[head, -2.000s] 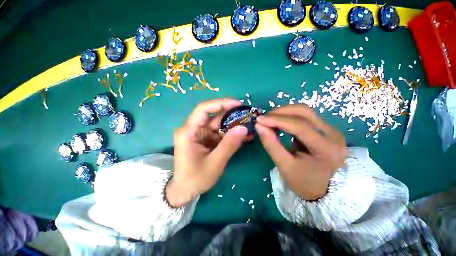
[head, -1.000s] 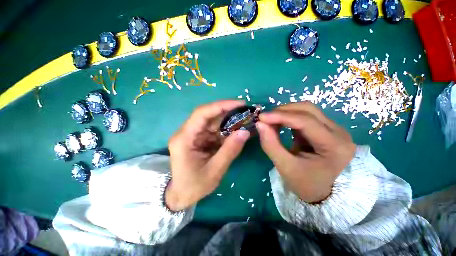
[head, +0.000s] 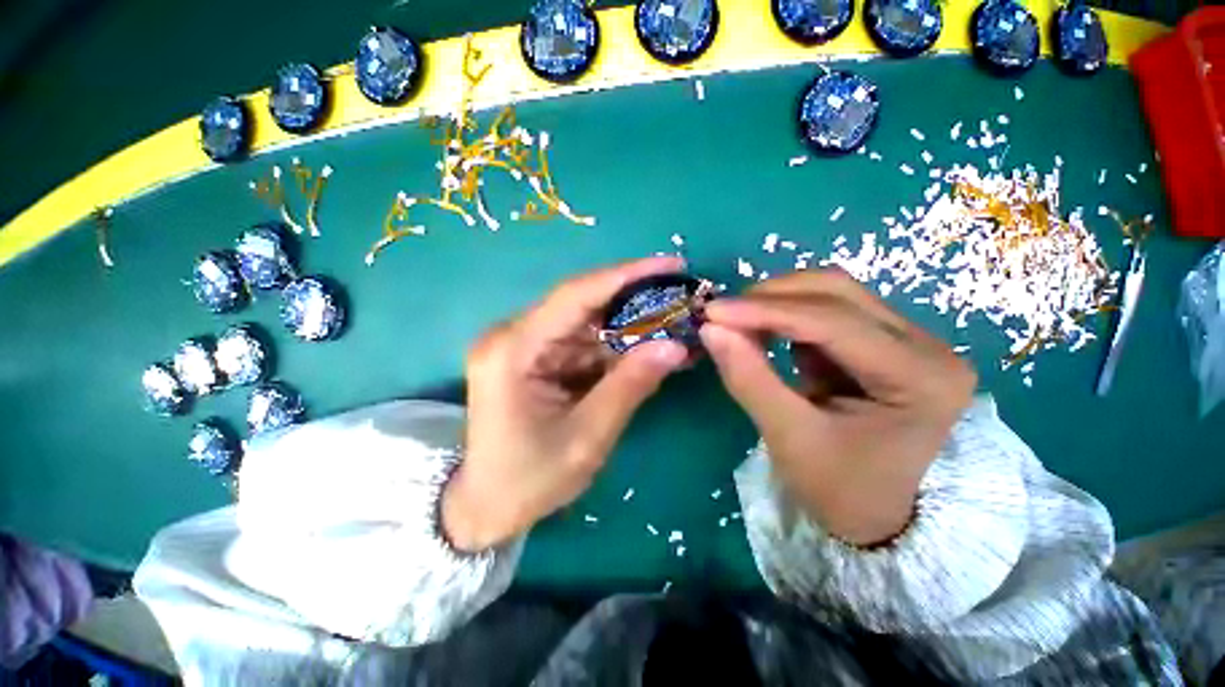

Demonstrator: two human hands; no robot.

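Note:
A dark round faceted dome unit (head: 645,306) is held in front of me, with an amber strip (head: 661,322) lying across it. My left hand (head: 558,389) grips the unit between thumb and fingers at its left and lower edge. My right hand (head: 840,383) has its thumb and forefinger pinched together at the unit's right edge, where the strip's end shows. Whether the fingertips hold the strip's end or only touch the unit is too small to tell.
A row of faceted units (head: 560,36) lies along the yellow stripe (head: 148,168). Amber strips (head: 470,168) lie below it. Smaller units (head: 313,309) are at left. White bits (head: 994,262), tweezers (head: 1120,322), a red bin (head: 1189,128) and a clear bag (head: 1205,322) are at right.
The held unit has tilted so that more of its face and the amber strip show. Both hands keep nearly the same place; the whole view has shifted slightly.

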